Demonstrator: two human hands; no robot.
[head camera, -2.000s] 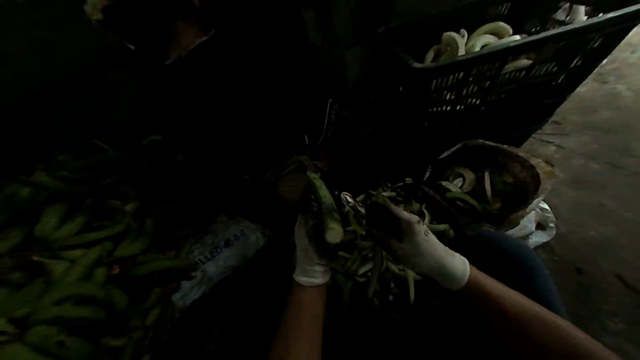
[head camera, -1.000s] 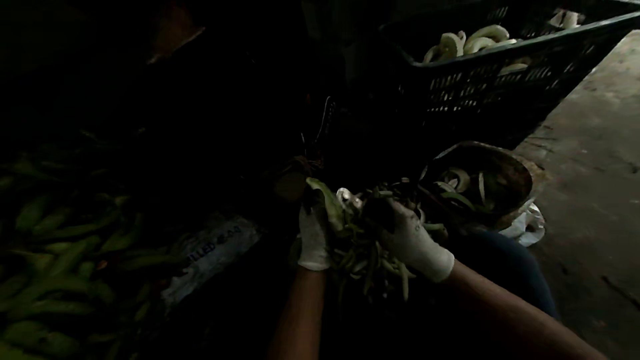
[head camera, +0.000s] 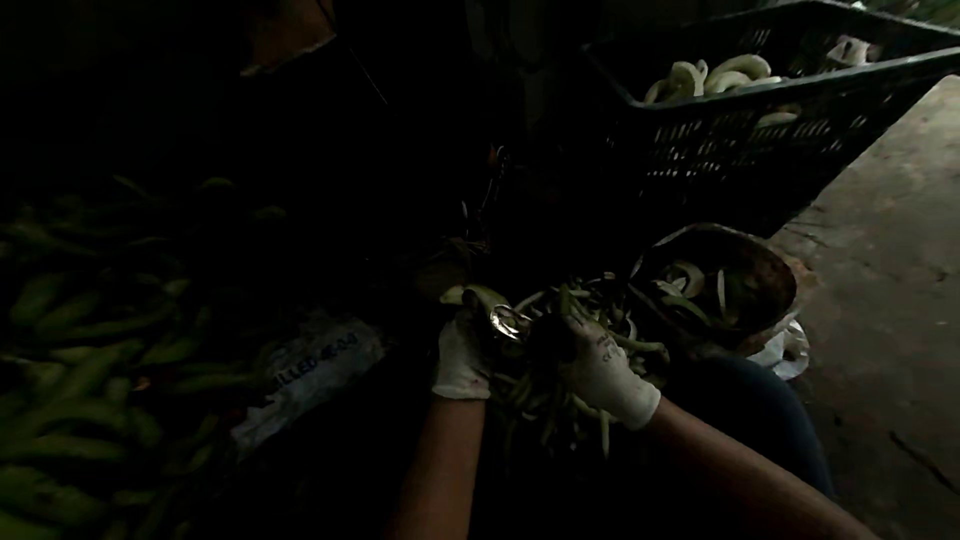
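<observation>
My left hand (head camera: 462, 356), in a white glove with dark fingers, holds a green banana or plantain (head camera: 484, 297) near the middle of the view. My right hand (head camera: 604, 367), gloved the same way, is closed around a tool whose shiny metal loop, apparently a peeler (head camera: 510, 321), touches or nearly touches the fruit's right side. The tool's handle is hidden in the dark glove. Beneath and between both hands lies a heap of green peel strips (head camera: 551, 401).
Whole green bananas or plantains (head camera: 82, 375) are piled at the left beside a printed sack (head camera: 322, 367). A black plastic crate (head camera: 750, 94) at the upper right holds peeled fruit (head camera: 739, 73). Below it stands a worn round container (head camera: 791, 289) with some pieces, near a plastic bag (head camera: 784, 351).
The fruit in my left hand pointed down toward me two seconds ago; now it lies more crosswise. My right hand stays beside it.
</observation>
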